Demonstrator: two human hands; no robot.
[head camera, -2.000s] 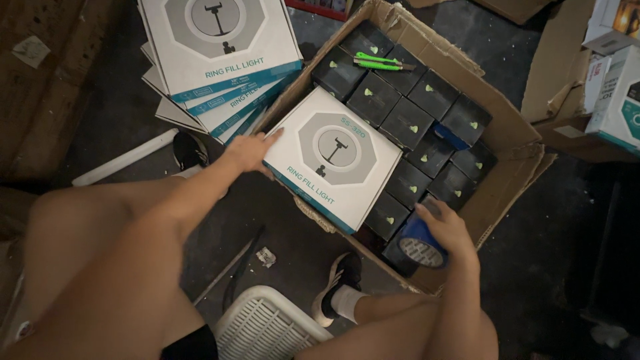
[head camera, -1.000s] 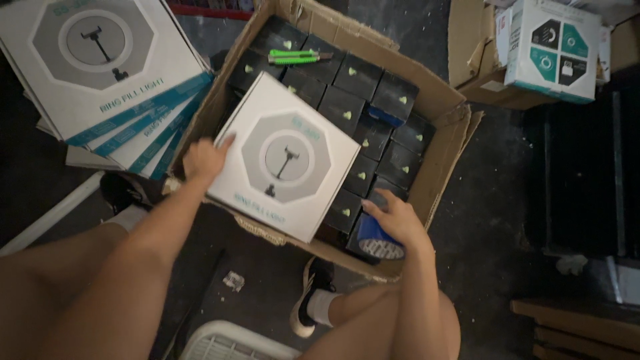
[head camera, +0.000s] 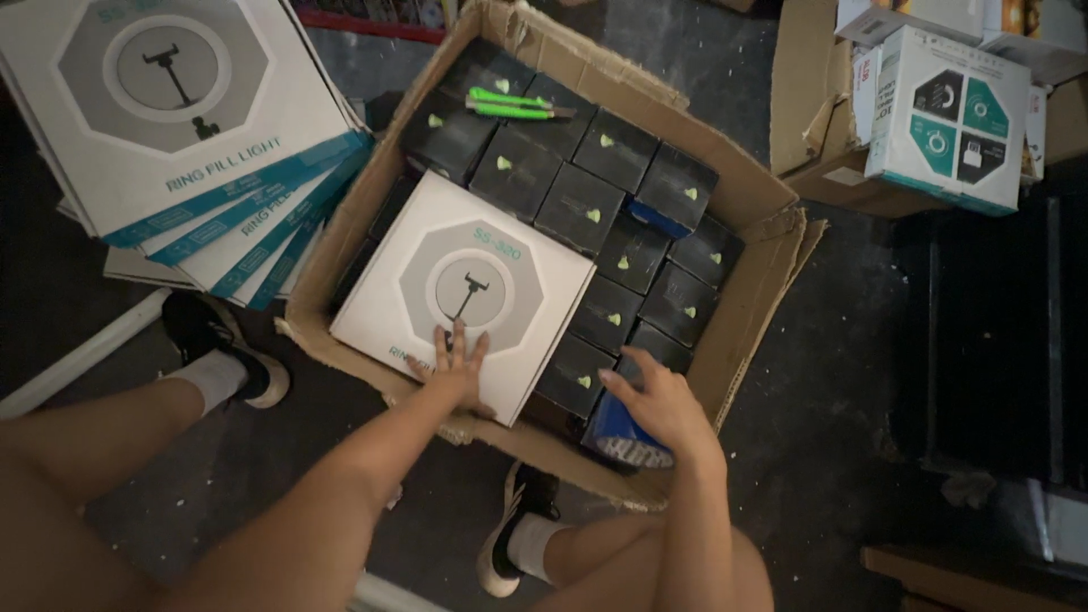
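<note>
A white ring fill light box lies flat at the left side of an open cardboard carton, on top of several small black boxes. My left hand rests on this box's lower part with its fingers spread. Over the carton's near right corner, my right hand is at a black and blue box, thumb and fingers apart; whether it grips the box cannot be told. A pair of bright green cutters or knives lies across the black boxes at the far side.
A fanned stack of white and teal ring fill light boxes stands left of the carton. Another carton with a white and teal box is at the upper right. A white bar lies at the left, near my shoe.
My left hand has moved from the left edge of the white box onto its lower face. The right hand stays by the black and blue box. The view has shifted.
</note>
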